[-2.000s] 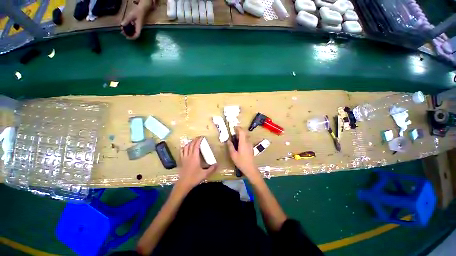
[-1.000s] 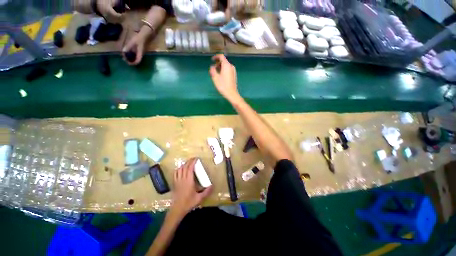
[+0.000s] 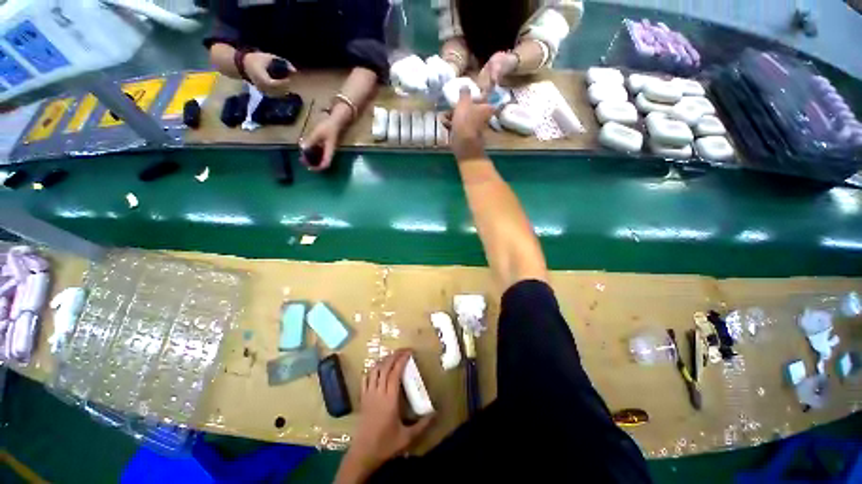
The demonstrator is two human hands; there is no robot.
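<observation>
My left hand [image 3: 383, 406] rests on the brown bench and holds a white housing [image 3: 416, 386] on its side. My right hand [image 3: 469, 121] is stretched across the green conveyor to the opposite bench. Its fingers are at a white housing [image 3: 460, 91], close to another person's hands; whether they grip it is unclear. A black housing [image 3: 334, 386] lies left of my left hand. A white curved part [image 3: 445, 340] and a black-handled tool with a white wrapped head [image 3: 470, 312] lie to its right, the handle partly hidden by my sleeve.
Pale blue-green blocks [image 3: 328, 325] and a clear blister tray [image 3: 156, 331] are on the left. A screwdriver [image 3: 630, 417] and pliers [image 3: 693, 383] lie right. Two people work opposite, beside rows of white housings [image 3: 669, 113]. The green conveyor [image 3: 586, 210] runs between the benches.
My right hand let go of the black handle, crossed the conveyor and is now at the white housing opposite. The view has tilted up. My left hand still holds its housing.
</observation>
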